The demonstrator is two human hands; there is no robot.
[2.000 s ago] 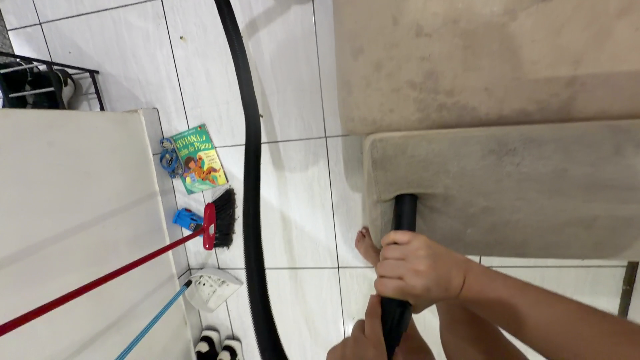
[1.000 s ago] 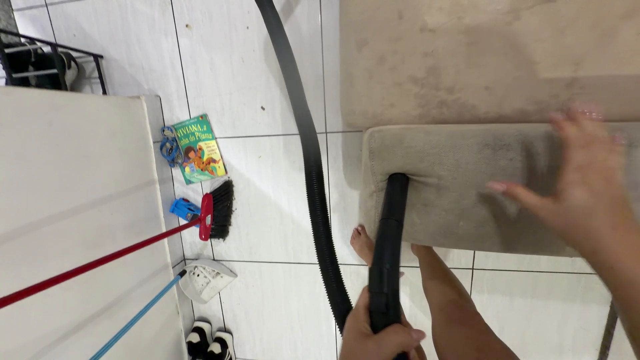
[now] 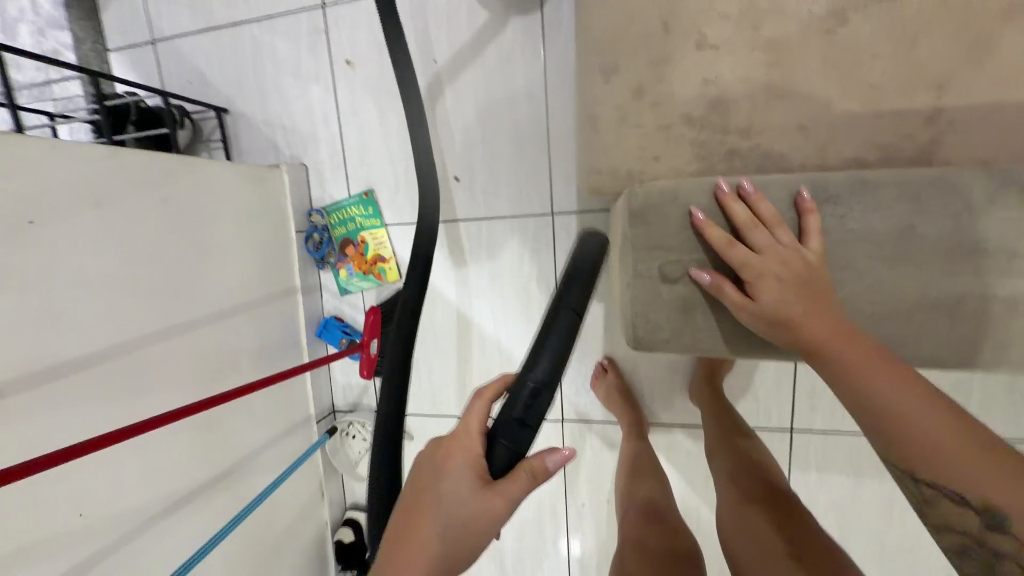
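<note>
My left hand (image 3: 472, 480) grips the lower end of a black plastic vacuum cleaner tube (image 3: 552, 344). The tube's far end is over the tiled floor, just left of a beige fabric cushion (image 3: 896, 264). A small rounded mark shows in the cushion's fabric near its left end. On the cushion's top, my right hand (image 3: 768, 272) lies flat with its fingers spread and holds nothing. A black vacuum hose (image 3: 424, 200) runs from the top edge down past my left hand.
A larger stained beige upholstered surface (image 3: 784, 88) adjoins the cushion. Along a white low wall (image 3: 152, 280) are a children's book (image 3: 364, 244), a red broom (image 3: 370, 344), a blue toy (image 3: 338, 332), a white dustpan (image 3: 352, 444) and shoes (image 3: 350, 540). A black metal rack (image 3: 172, 104) stands upper left. Bare feet are below the cushion.
The tube's end has come off the cushion and moved left. My right hand, on the tube at first and then raised over the cushion, now rests on it. The hose has shifted left since one second ago.
</note>
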